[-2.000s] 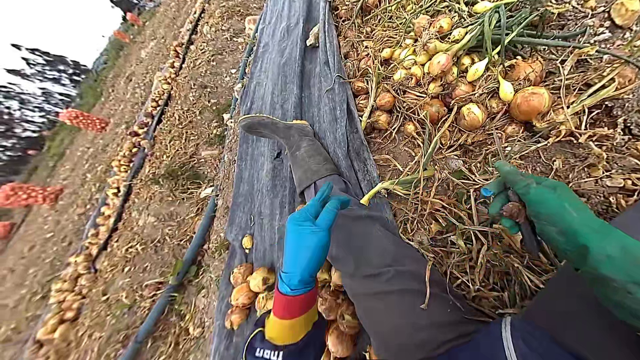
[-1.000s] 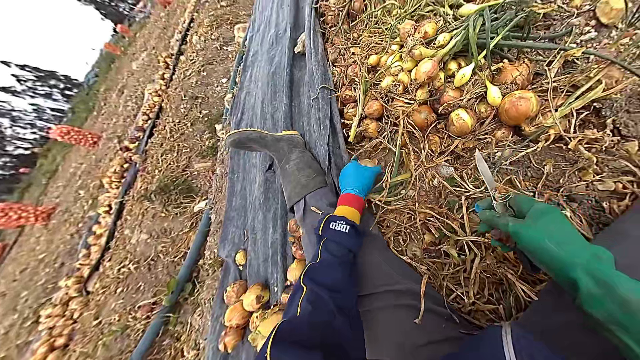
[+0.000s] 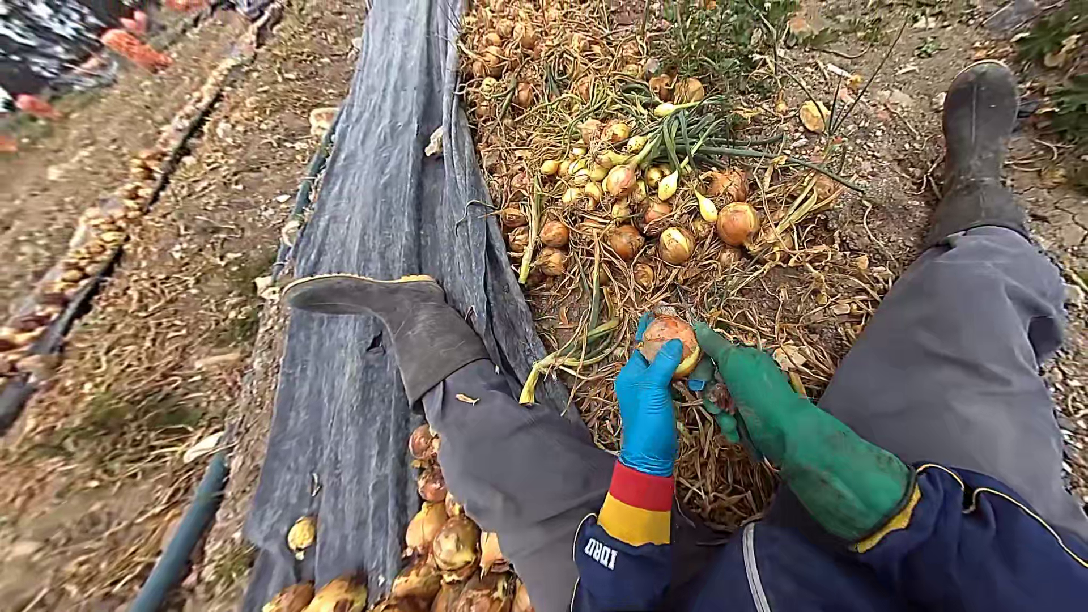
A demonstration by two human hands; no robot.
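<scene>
Between my legs, my left hand, in a blue glove, has its fingers around an onion. My right hand, in a green glove, is right beside it, its fingertips close to the onion. The fingers of that hand are curled, and whether the knife is in them is hidden at this angle. Onions with dry skins lie on straw and dry leaves ahead of my hands. More onions are piled on the dark fabric sheet, beside my left leg.
My boots stretch out on both sides. Green onion stalks lie over the heap ahead. A blue-grey hose runs along the sheet's left side. Farther left is a row of onions, with orange-red sacks beyond.
My left hand has moved right, from near my left leg to beside my right hand, with an onion in it. The knife blade seen upright at my right hand earlier no longer shows.
</scene>
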